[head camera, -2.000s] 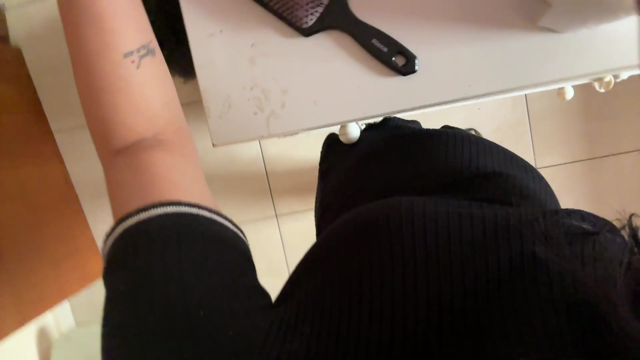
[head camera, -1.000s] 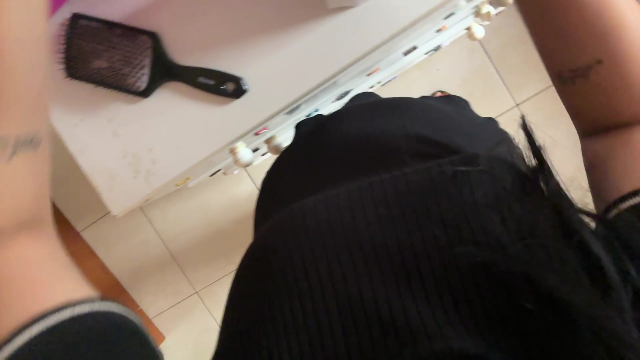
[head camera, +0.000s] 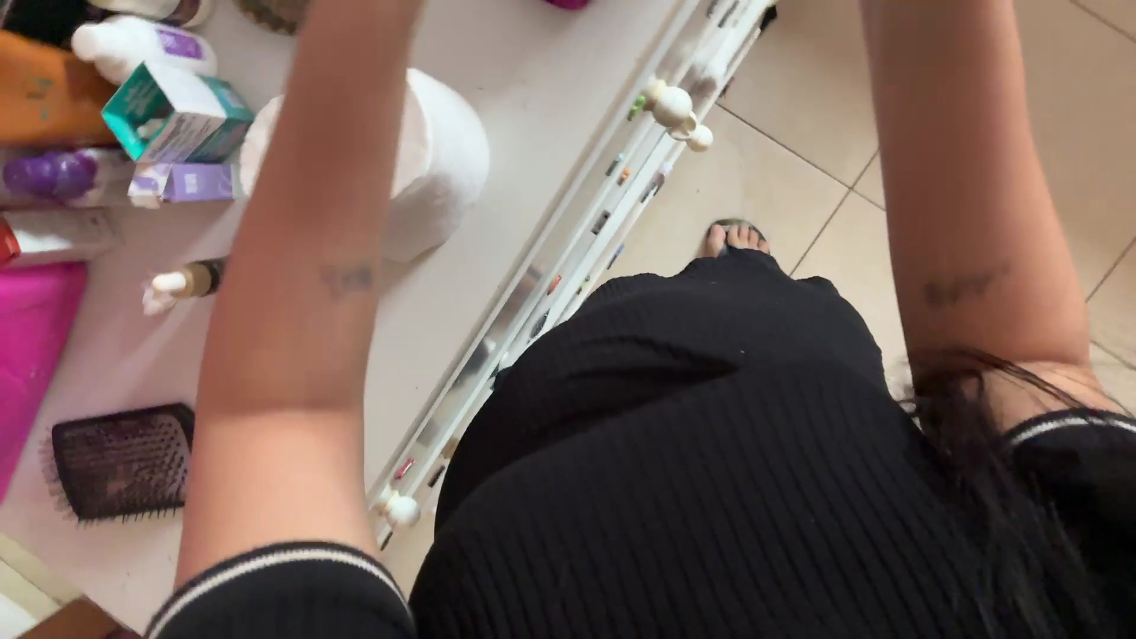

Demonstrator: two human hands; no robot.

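Both my forearms reach up past the top edge of the view, so neither of my hands shows, nor whatever they may hold. My left arm crosses above a white dresser top, covering part of a white toilet-paper-like roll (head camera: 444, 164) and the handle of a black paddle hairbrush (head camera: 124, 461). The brush lies at the lower left with its bristles showing. My right arm is over the tiled floor at the right. Long dark hair (head camera: 985, 461) hangs beside my right upper arm.
At the upper left stand a white bottle (head camera: 146, 49), a teal and white open box (head camera: 177, 111), a purple box (head camera: 200, 182) and a small dropper-like bottle (head camera: 191, 282). A magenta item (head camera: 31, 337) lies at the left edge. Round white knobs (head camera: 667, 105) stick out from the dresser front.
The view has shifted a lot, bringing the bottles and boxes into sight. My right arm, unseen two seconds ago, shows at the right. The brush handle, visible earlier, is now behind my left arm.
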